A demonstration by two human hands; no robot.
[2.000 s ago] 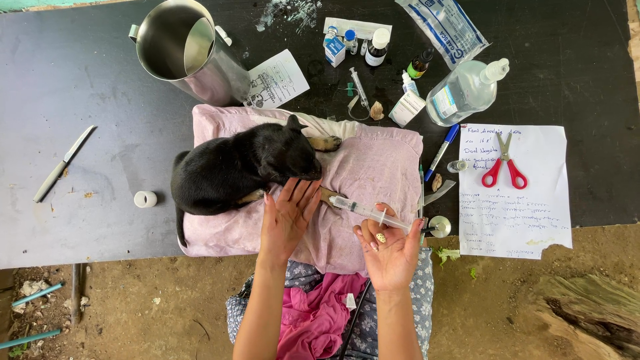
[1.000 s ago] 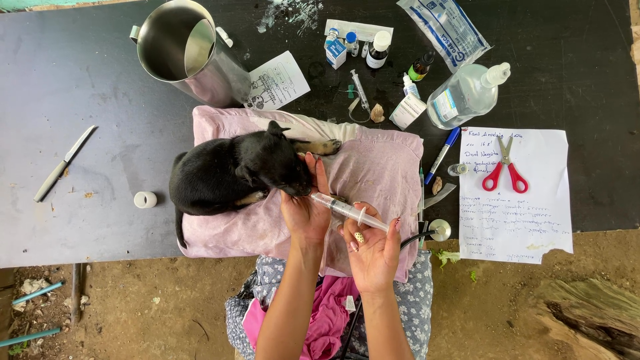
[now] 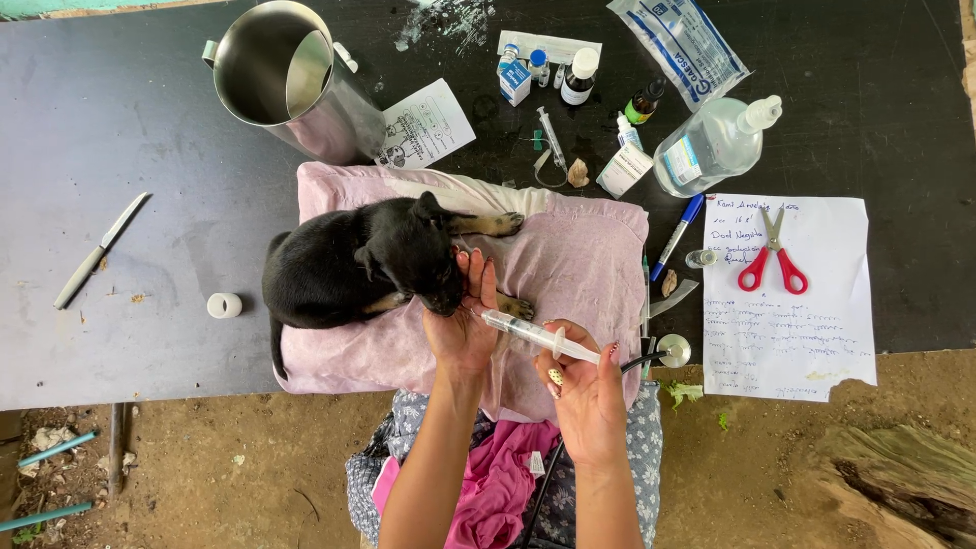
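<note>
A black puppy with tan paws (image 3: 335, 259) lies on a pink cloth-covered cushion (image 3: 564, 236), its head lowered toward the right. My left hand (image 3: 461, 320) is under and beside its muzzle, palm up, fingers extended against the side of the face. My right hand (image 3: 583, 377) holds a large clear plastic syringe (image 3: 526, 328) by the barrel's rear end and plunger. The syringe's tip points left and lies close to the puppy's mouth, over my left palm; whether it touches the mouth cannot be told.
Around the cushion on the dark table (image 3: 175, 335) are a metal jug (image 3: 335, 114), a knife (image 3: 99, 252), a white cap (image 3: 224, 305), a small syringe (image 3: 552, 137), medicine bottles (image 3: 578, 76), a pump bottle (image 3: 709, 149), a blue marker (image 3: 677, 236), a stethoscope chestpiece (image 3: 674, 351) and red-handled scissors (image 3: 773, 252) on handwritten paper (image 3: 785, 343).
The puppy's head was first resting farther right, over its foreleg. My left hand has moved under its muzzle, and the syringe now lies over that palm, its tip nearer the mouth.
</note>
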